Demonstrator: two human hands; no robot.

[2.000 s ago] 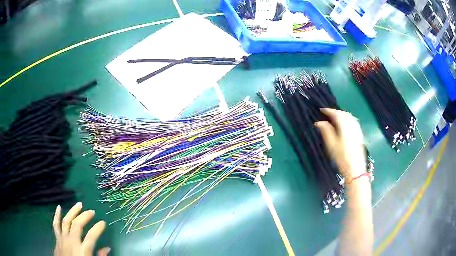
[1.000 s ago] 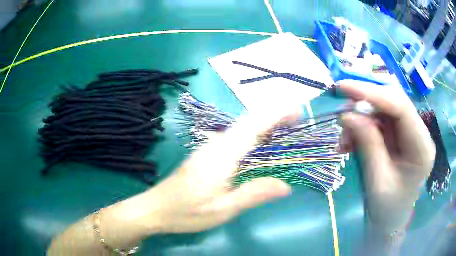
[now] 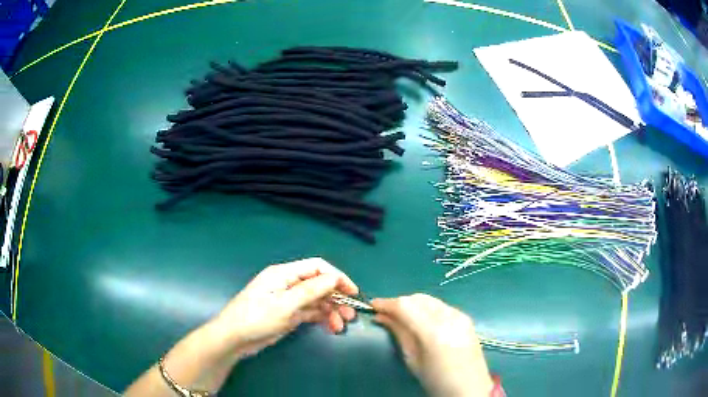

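My left hand point(image 3: 283, 306) and my right hand point(image 3: 435, 337) meet low in the middle, fingertips pinching a thin wire bundle point(image 3: 353, 302) between them. Light wires point(image 3: 528, 343) come out from behind my right hand and end in a small white connector point(image 3: 576, 344). A small dark part shows at my right fingertips; whether it is a sleeve I cannot tell. Black sleeves point(image 3: 279, 143) lie in a large pile above my hands. Loose coloured wire leads point(image 3: 543, 209) lie fanned to its right, connectors towards the right.
White paper point(image 3: 551, 136) at upper right carries a forked dark piece point(image 3: 574, 94). A blue bin point(image 3: 652, 116) with mixed parts stands beyond it. Black harnesses point(image 3: 683, 264) lie at the right edge. Red-handled scissors point(image 3: 26, 147) lie at the far left, beyond a yellow line on the green table.
The view has turned left. Both hands, earlier over the coloured wires, are now closer together below the piles. The left hand's fingers have closed on the wires.
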